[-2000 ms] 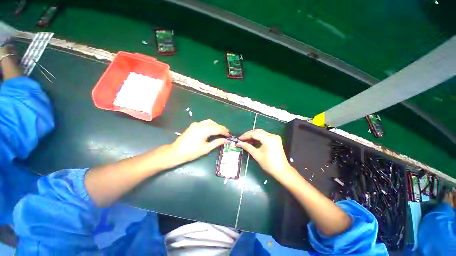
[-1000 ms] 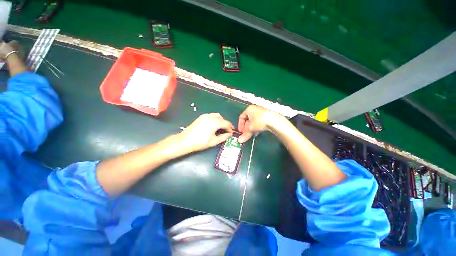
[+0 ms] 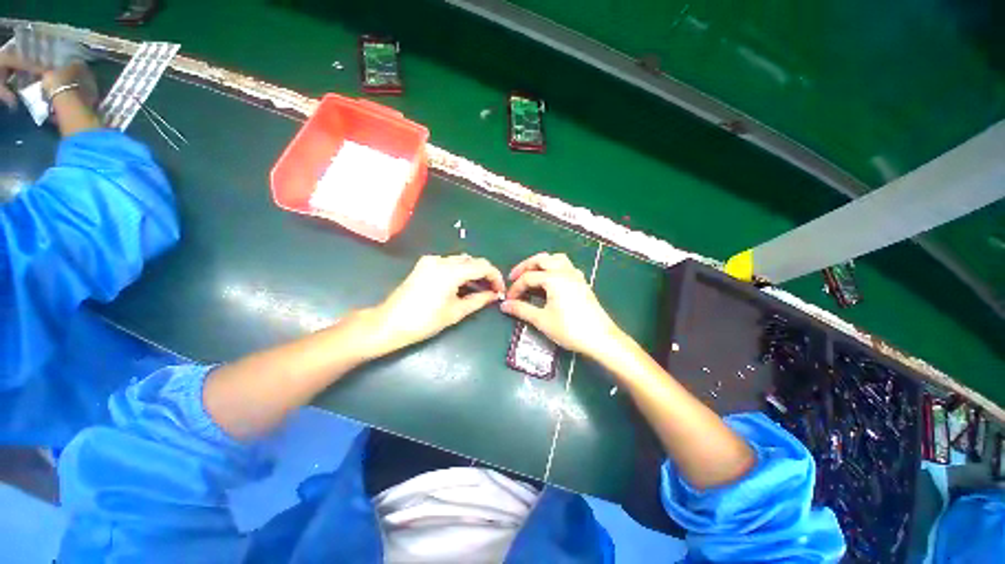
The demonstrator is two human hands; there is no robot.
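Observation:
A phone unit (image 3: 533, 350) with a dark red frame and pale inside lies on the dark green bench. Its top end is hidden under my right hand (image 3: 557, 305). My left hand (image 3: 438, 300) is just left of it. The thumbs and fingertips of both hands meet above and left of the phone's top end, pinching something tiny and pale. It is too small to name, and I cannot tell which hand bears it.
A red-orange bin (image 3: 289, 182) with white pieces stands at the left. A divided black parts tray (image 3: 689, 369) is at the right. Phones lie on the green conveyor (image 3: 617, 176). A slanting grey post (image 3: 871, 209) is at upper right. A neighbour's arms (image 3: 105, 209) are at left.
Both hands have lifted off the phone's top end and come together at the fingertips just left of it. My right hand has turned lower. The whole view has shifted somewhat.

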